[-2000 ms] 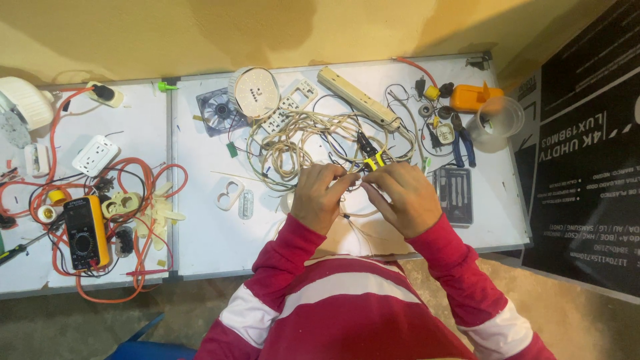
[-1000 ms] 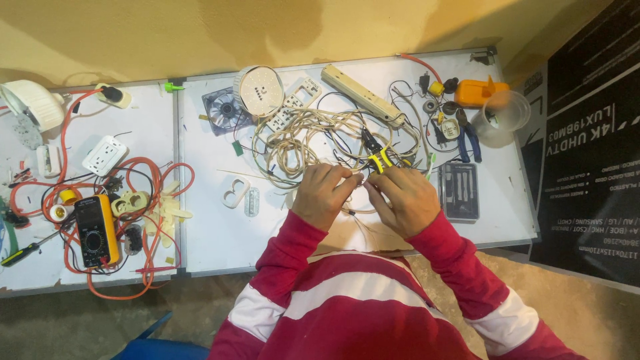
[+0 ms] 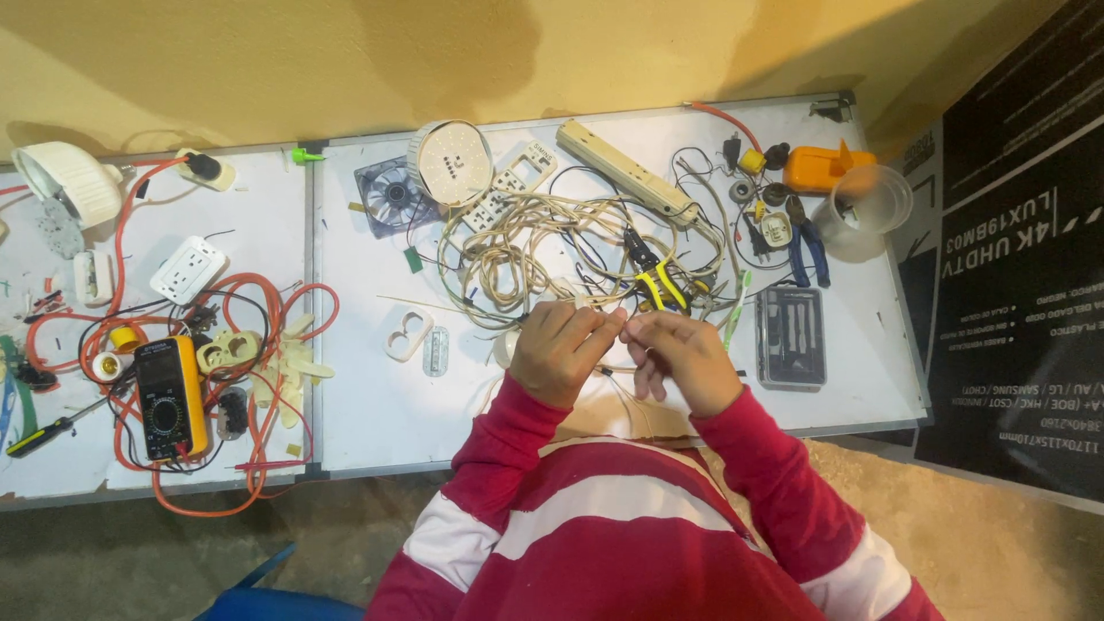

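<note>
My left hand [image 3: 561, 349] and my right hand [image 3: 677, 354] meet fingertip to fingertip near the table's front edge. Something thin, apparently a wire end, is pinched between them; the fingers hide most of it. Thin wires [image 3: 634, 401] hang below the hands. Just beyond them lie yellow-handled wire strippers [image 3: 660, 280], touching neither hand as far as I can tell. A tangle of beige cable [image 3: 509, 267] spreads behind, with a long beige power strip [image 3: 625, 172] at its back. To the left of my left hand are a white plastic frame [image 3: 408, 335] and a small oval plate [image 3: 436, 352].
Left stand a yellow multimeter [image 3: 168, 397], orange cable [image 3: 259, 289], a white outlet [image 3: 190, 269] and a screwdriver [image 3: 43, 437]. A computer fan [image 3: 392, 197] and round LED panel [image 3: 450, 162] lie behind. Right are blue-handled pliers [image 3: 809, 250], a clear tub [image 3: 869, 203] and a dark case [image 3: 791, 336].
My right hand's fingers have opened out somewhat, with the lower ones now spread below the pinch. Both hands stay close together in front of the wire strippers.
</note>
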